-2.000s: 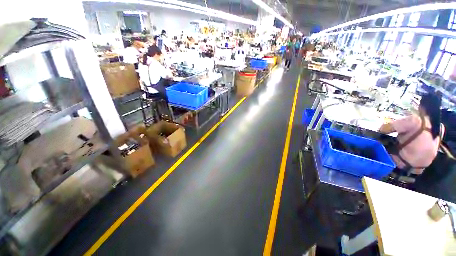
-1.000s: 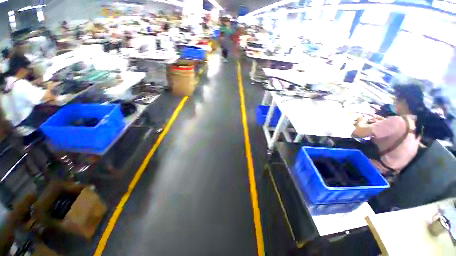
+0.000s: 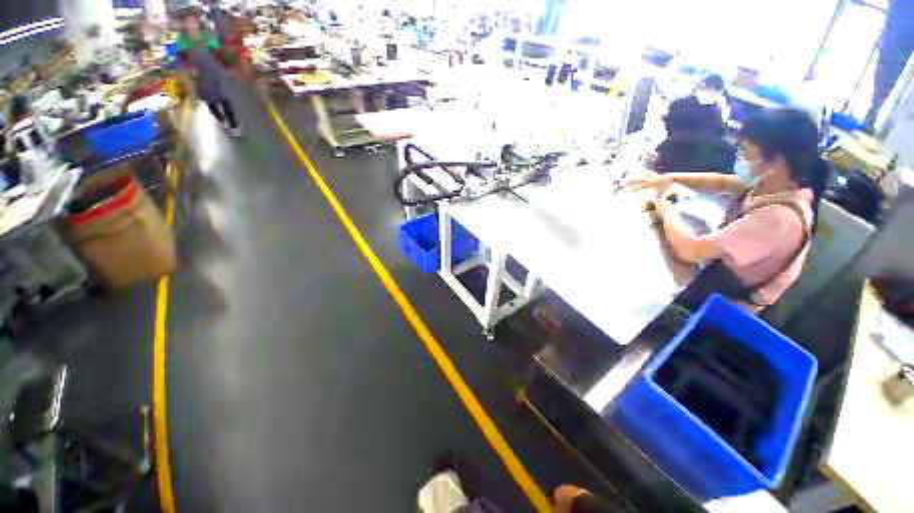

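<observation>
A small part of what looks like my right hand (image 3: pixel 571 498) shows at the bottom edge, cut off and blurred; whether it holds anything cannot be told. My left hand is out of the picture. Nearest at the right, a blue plastic crate (image 3: pixel 629 409) holds dark pieces and stands on a low bench. Beyond it is a white sewing table (image 3: pixel 591 250). A seated person (image 3: pixel 767 245) in a pink top, brown straps and a mask has both hands over the table, on a small piece too unclear to name.
The aisle floor (image 3: pixel 291 361) runs between yellow lines. Another person (image 3: pixel 205 75) is up the aisle. A carton with a red rim (image 3: pixel 125 230) stands at left. A blue crate (image 3: pixel 426 240) is under the white table. A pale tabletop (image 3: pixel 867 431) is at the right edge.
My view has moved forward and turned right. The near blue crate and the seated person are closer. The skin-coloured part and a light shoe now show at the bottom.
</observation>
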